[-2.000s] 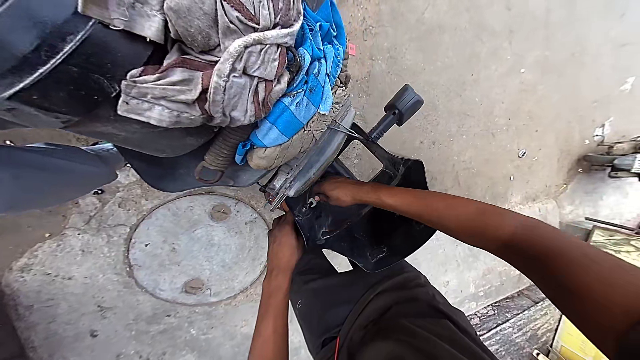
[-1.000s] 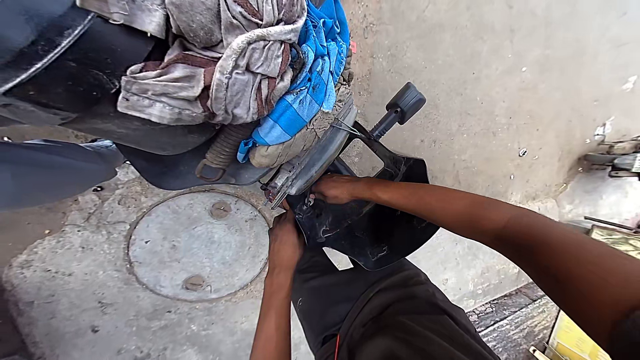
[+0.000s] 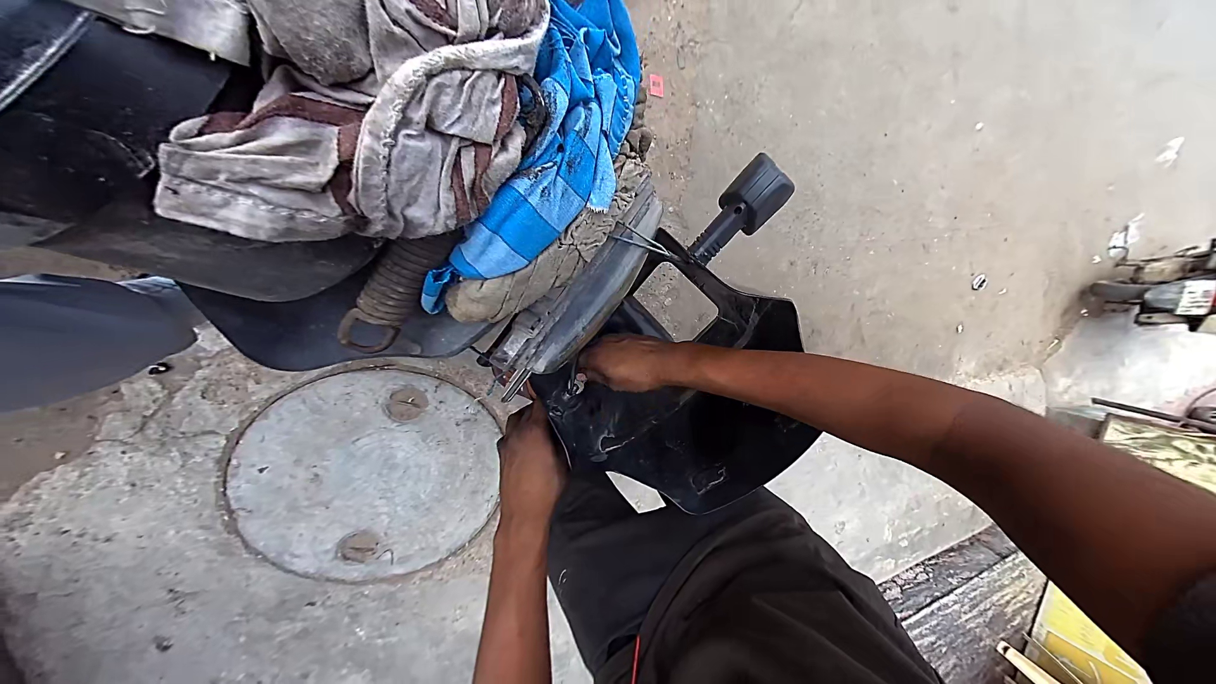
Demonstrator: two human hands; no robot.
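Note:
A black plastic rear fender (image 3: 684, 427), with a turn signal (image 3: 757, 195) sticking out above it, lies against the tail of a vehicle over my lap. My right hand (image 3: 627, 363) reaches in beside the grey tail piece (image 3: 598, 285); its fingertips are hidden, so its hold cannot be told. Close to the fender's left edge is my left hand (image 3: 532, 456), its fingers partly hidden beneath the tail piece. A small metal bolt or fitting (image 3: 577, 383) shows between the hands. Tied on above are a grey and brown cloth (image 3: 427, 123) and a blue checked cloth (image 3: 541, 204).
A coil spring (image 3: 394, 285) with a metal ring hangs under the cloths. On the concrete ground at left is a round manhole cover (image 3: 361, 475). Part of another vehicle (image 3: 1164, 294) stands at far right, above a yellow panel (image 3: 1092, 632). A dark flap (image 3: 304, 328) hangs at left.

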